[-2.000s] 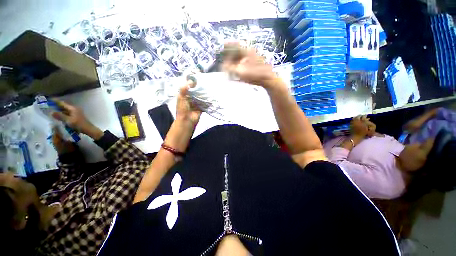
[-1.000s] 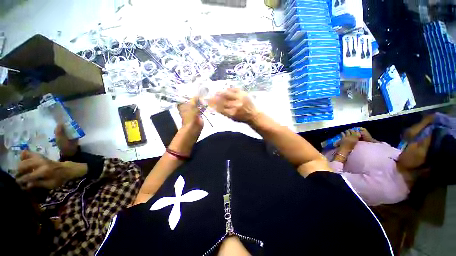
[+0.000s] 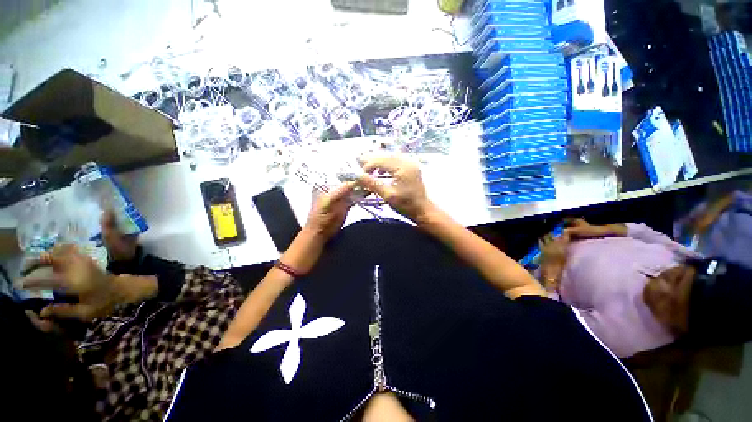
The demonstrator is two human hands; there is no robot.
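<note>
My left hand [image 3: 330,208] is at the table's near edge and holds white cables [image 3: 375,202], with loose ends sticking out below the fingers. My right hand [image 3: 396,185] touches the same cables from the right, its fingers close to the left fingertips. The fingers partly hide the cables, so the coils' exact number and shape cannot be told. A wide pile of coiled white cables [image 3: 289,103] lies on dark mat strips beyond my hands.
Left are a black phone with a yellow panel [image 3: 223,216], a plain black phone [image 3: 276,216] and an open brown carton [image 3: 136,124]. Right are a tall stack of blue-and-white boxes [image 3: 524,107] and printed packs [image 3: 595,82]. People sit close on both sides.
My right hand was blurred over the pile, then came back towards me and now meets my left hand at the cables. My left hand has moved slightly right and nearer my body.
</note>
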